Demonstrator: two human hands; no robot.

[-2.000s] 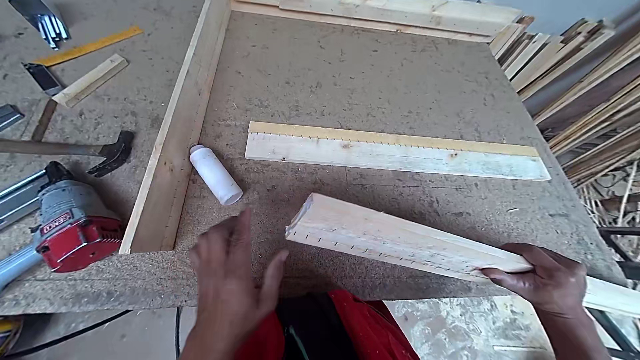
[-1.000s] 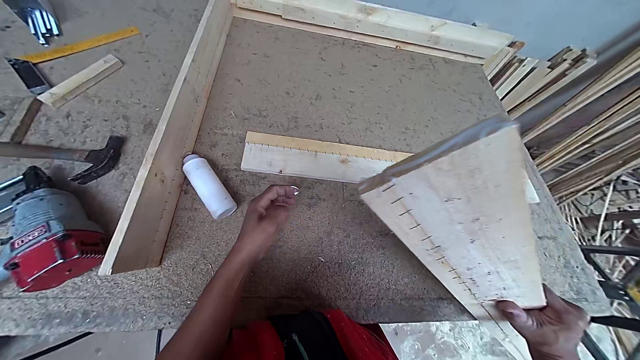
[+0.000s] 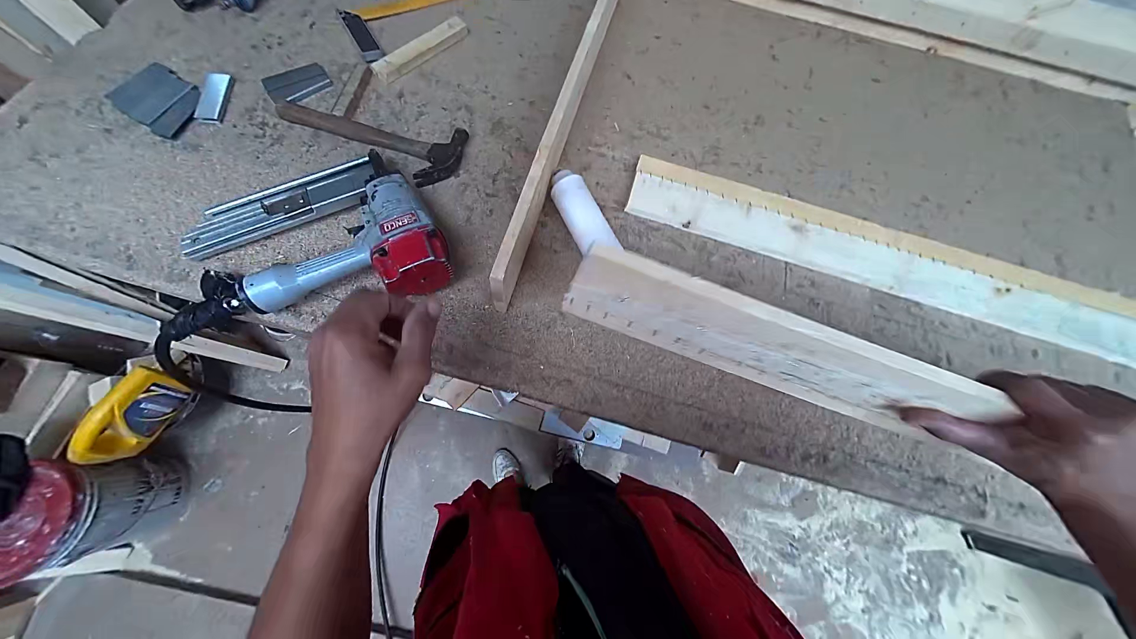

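Note:
My right hand [image 3: 1029, 426] grips the right end of a wooden board [image 3: 754, 346] with a row of staples along its near edge. The board slants over the workbench, its far-left end overlapping a white plastic bottle [image 3: 584, 211]. My left hand [image 3: 373, 351] is curled, thumb and index finger close together, by the bench's near edge; whether something small is between them cannot be told. Just beyond it lies a red and grey Senco pneumatic stapler or nailer [image 3: 410, 240]. A second board with a stapled strip [image 3: 852, 257] lies flat behind the held board.
An upright plank [image 3: 555, 146] stands left of the bottle. A claw hammer [image 3: 373, 136], metal drawer slides [image 3: 284, 209] and metal plates [image 3: 155, 99] lie on the workbench [image 3: 754, 89]. An air hose [image 3: 257, 404] hangs off its edge near a yellow tool [image 3: 133, 415].
The held board was tilted up a second ago and is now lower and flatter. My left hand has moved left, away from the boards and toward the nailer. The view has swung left and down.

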